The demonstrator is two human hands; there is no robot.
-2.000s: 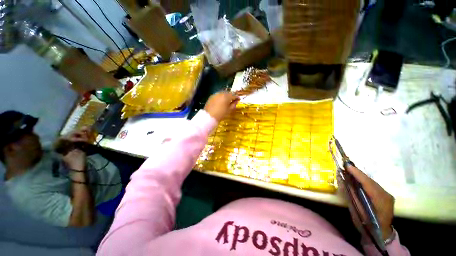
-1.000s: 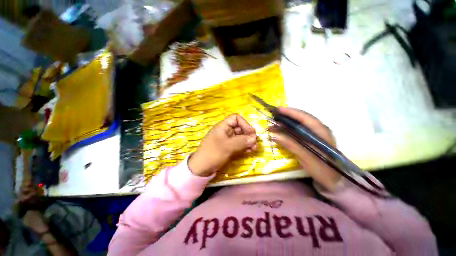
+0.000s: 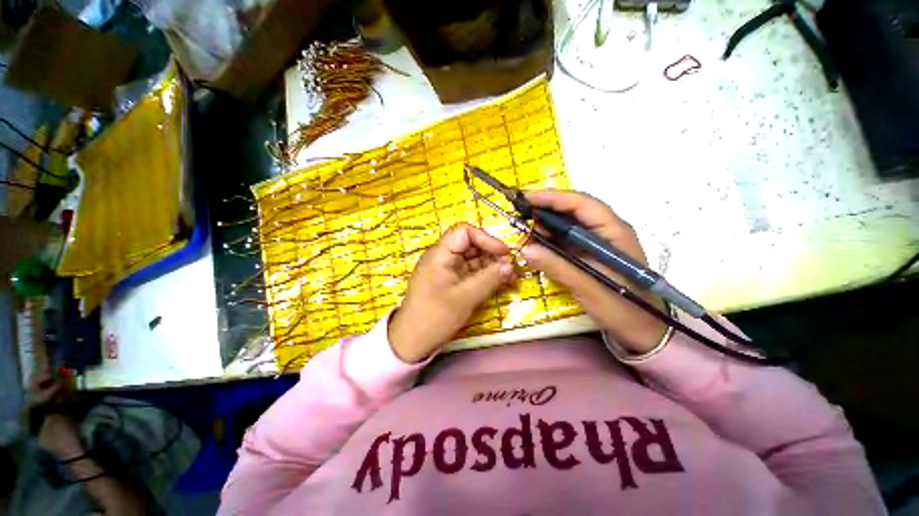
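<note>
A shiny yellow panel (image 3: 403, 191) with darker grid lines lies in front of me. Thin red-brown lead wires (image 3: 333, 242) with pale ends run in rows over its left part and past its left edge. My right hand (image 3: 595, 257) holds a dark grey soldering iron (image 3: 605, 252); its tip is over the panel, pointing up and left. A thin feed tube runs beside the iron. My left hand (image 3: 453, 287) is over the lower middle of the panel, fingertips pinched on a thin wire (image 3: 521, 242) close to my right fingers.
A loose wire heap (image 3: 338, 86) and a cardboard box (image 3: 469, 50) lie beyond the panel. Stacked yellow sheets (image 3: 131, 191) sit in a blue tray at left. A red loop (image 3: 682, 68) and black pliers (image 3: 781, 25) lie at upper right. Another person's arm (image 3: 81, 454) shows at lower left.
My left hand has come back from the wire heap to the panel, near my right hand. My right hand has brought the iron in over the panel from its right edge. The view has shifted.
</note>
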